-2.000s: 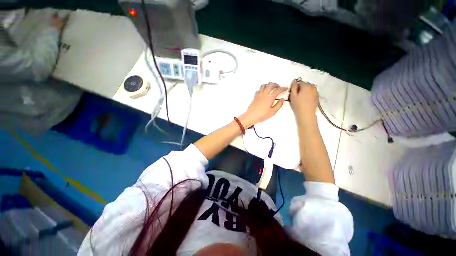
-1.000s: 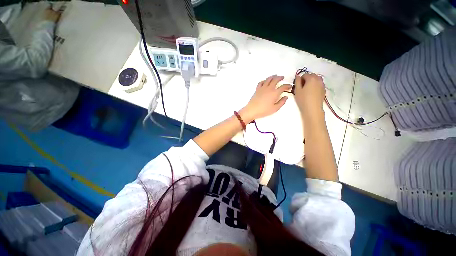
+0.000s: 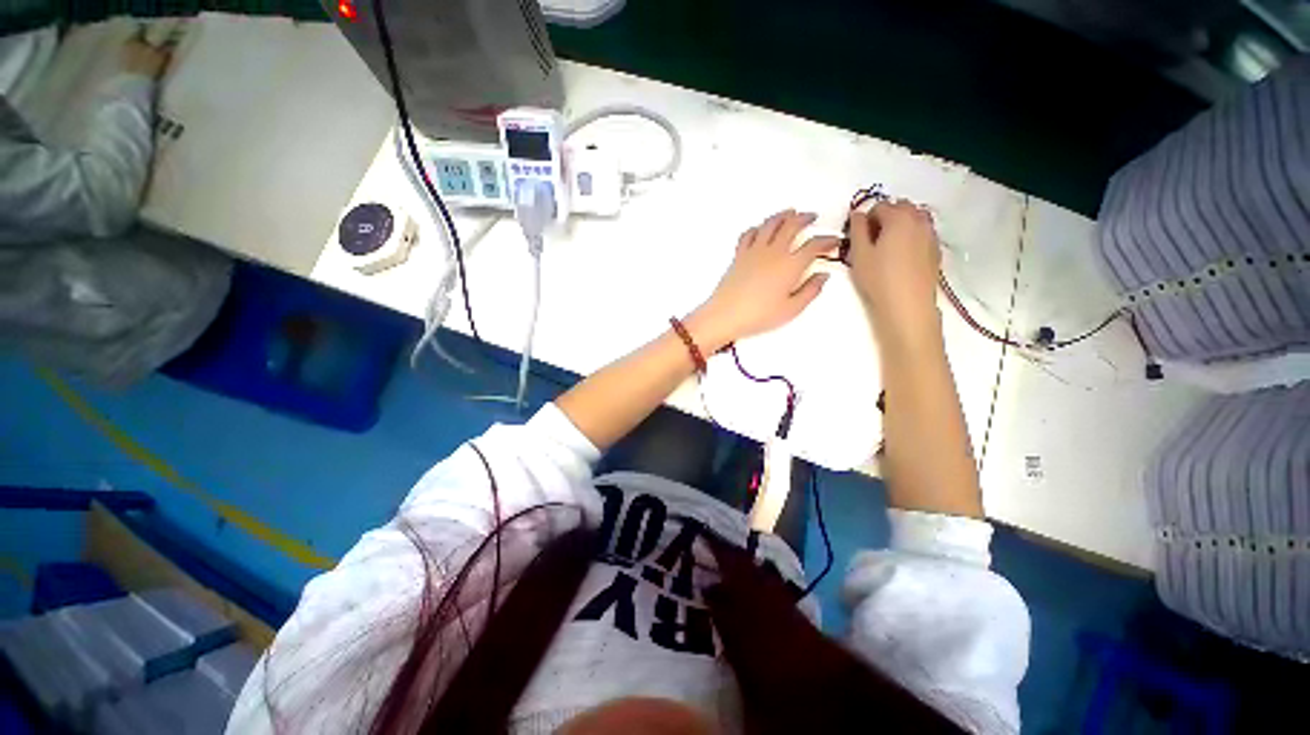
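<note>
A white panel lies on the white bench, its outline hard to see in the glare. My left hand rests flat on it with the fingers spread. My right hand has its fingertips closed on a dark wire lead near the panel's far side. The wire's end lies by my left fingertips. A reddish wire runs right from under my right wrist to a small black connector. A dark pigtail lead joins a white stick-like tool at the near edge.
Striped panel stacks stand at the right. A power meter sits in a power strip, beside a grey box with a red light. A round dark-topped object is at the left. Another person's arm is at far left.
Since two seconds ago my left fingers have spread and flattened, with a small gap opened between the hands. My right hand has stayed at the wire. The view has shifted slightly.
</note>
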